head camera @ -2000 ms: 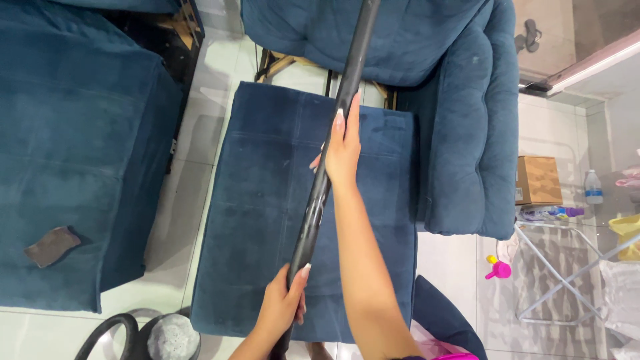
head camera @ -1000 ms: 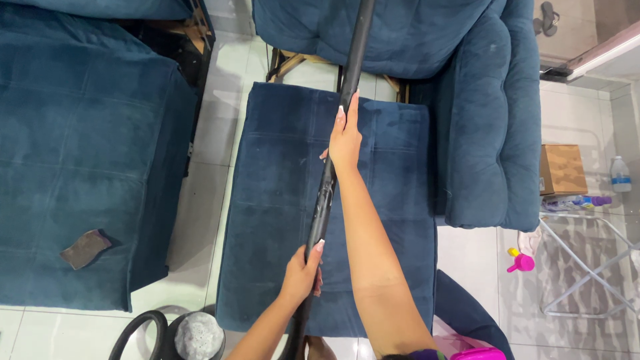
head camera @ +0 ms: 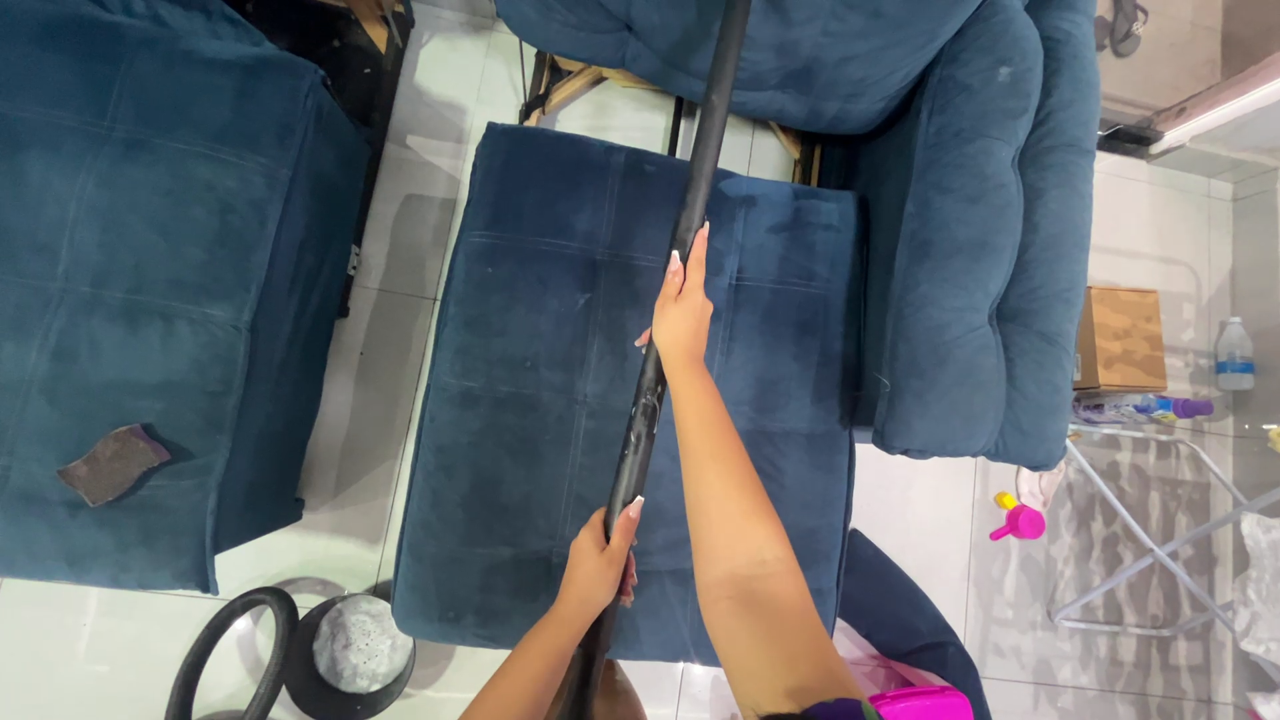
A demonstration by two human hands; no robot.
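A long black vacuum tube (head camera: 645,405) runs from the bottom centre to the top of the head view, over a blue upholstered sofa seat (head camera: 520,330). My left hand (head camera: 595,562) grips its lower part, thumb along the tube. Higher up, my right hand (head camera: 683,310) is closed around it, with its thumb tip showing on the left side. The tube's far end is out of view beyond the tufted sofa backrest (head camera: 800,60). Whitish marks show on the tube between the hands.
A grey sponge (head camera: 115,465) lies on the left seat section (head camera: 130,250). At the bottom left are a black hose (head camera: 275,650) and a round black container (head camera: 300,675). A cardboard box (head camera: 1122,340), a plastic bottle (head camera: 1235,355), a folding metal rack (head camera: 1150,545) and a pink scoop (head camera: 1022,522) stand or lie at right.
Both hands keep their hold on the tube, at about the same places. The view has shifted a little, and the tube's position over the seat looks much the same.
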